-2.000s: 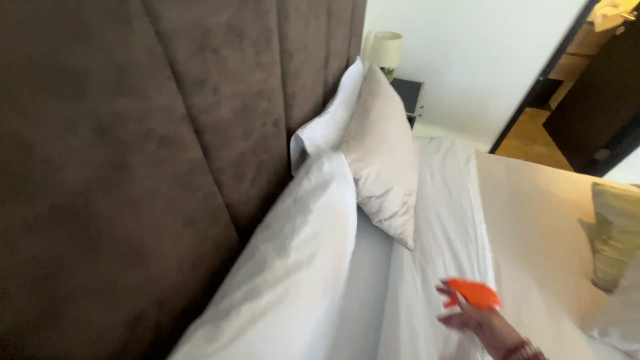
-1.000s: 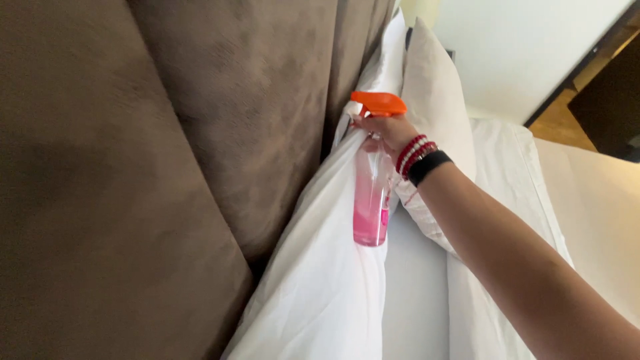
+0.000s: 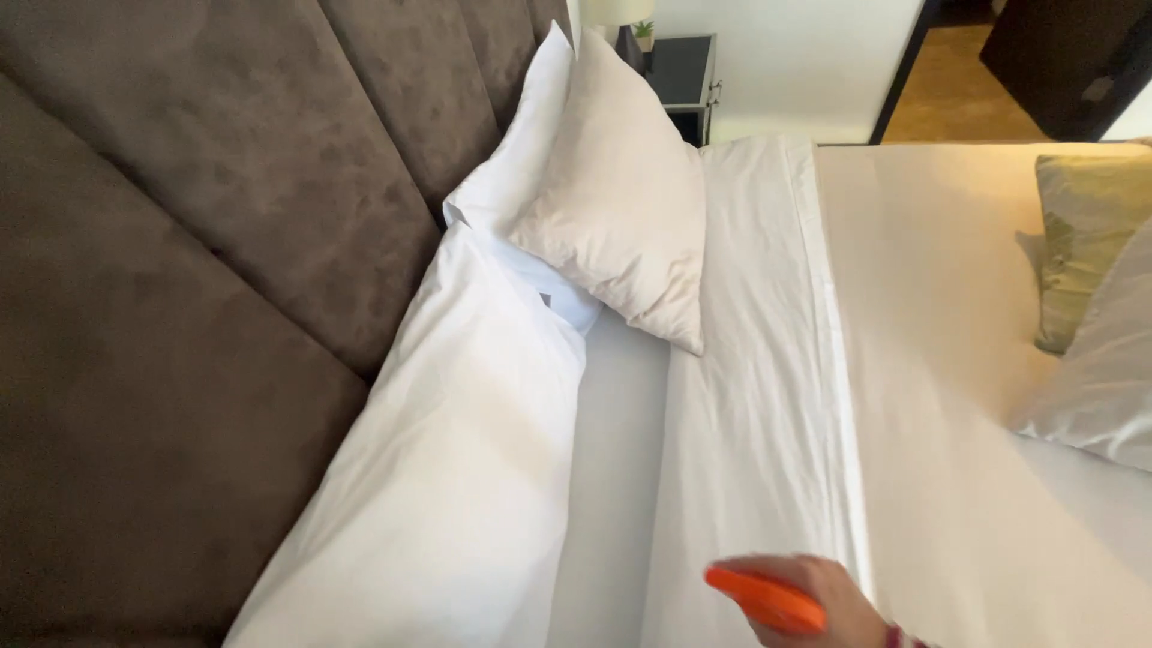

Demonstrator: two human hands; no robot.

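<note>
My right hand [image 3: 832, 598] is at the bottom right, gripping a spray bottle by its orange trigger head [image 3: 769, 601]; the bottle's body is hidden below the frame. Under the hand lies the folded-back white sheet [image 3: 747, 432] of the bed. To its left a white pillow [image 3: 468, 450] leans along the brown padded headboard [image 3: 225, 315]. Farther back a pale pillow [image 3: 621, 180] rests against another white pillow [image 3: 526, 135]. My left hand is out of view.
Past the bed's far side stand a dark-topped nightstand [image 3: 681, 72] and a lamp [image 3: 621, 11]. A green cushion [image 3: 1080, 243] and a light pillow [image 3: 1102, 360] lie on the bed at right. A dark door [image 3: 1062, 63] shows at the top right.
My right hand has moved with the spray bottle away from the pillows by the headboard, to the right and lower. The view has shifted as well.
</note>
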